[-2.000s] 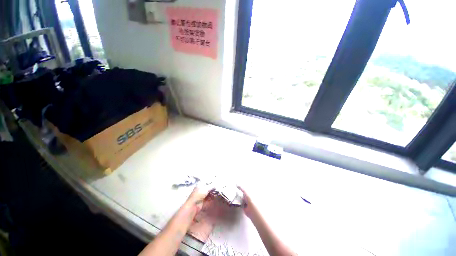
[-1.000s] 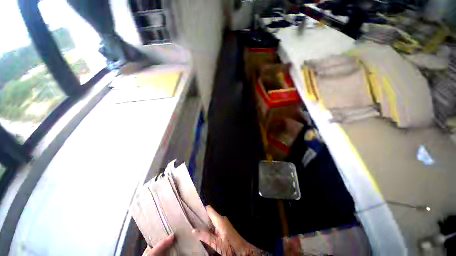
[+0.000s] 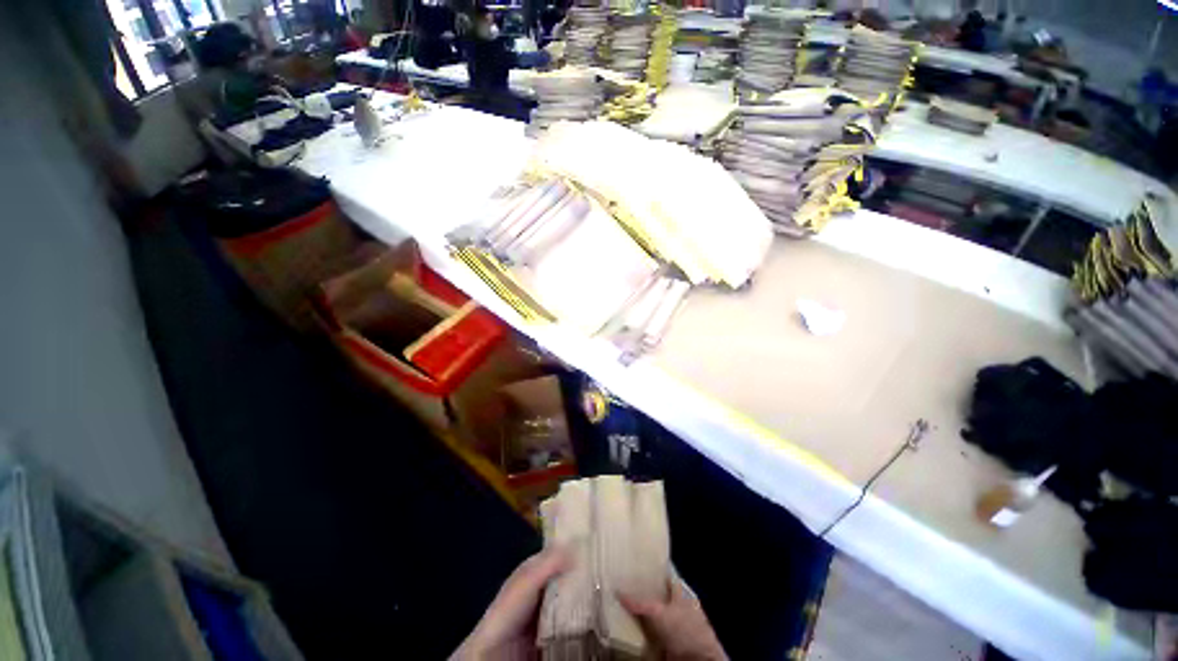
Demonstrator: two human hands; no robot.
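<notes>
A stack of pale beige zippered panels (image 3: 599,555) is held upright at the lower middle of the head view, with a darker line down its middle. My left hand (image 3: 519,604) grips its left side. My right hand (image 3: 674,625) grips its right side, with fingers on the front face. The lower end of the stack is cut off by the picture's edge. The stack is above the dark floor, in front of the long bench and apart from it.
The long bench (image 3: 788,478) carries large bag panels (image 3: 672,207), a white wad (image 3: 819,315), a thin cord (image 3: 878,475), a glue bottle (image 3: 1013,498) and black fabric (image 3: 1028,413). Cartons with red tape (image 3: 411,338) stand on the floor left of it. A person (image 3: 488,62) is far back.
The view has turned from the window counter to the bench. The panels, first seen in my hands one second ago, are now upright and squarer between both hands.
</notes>
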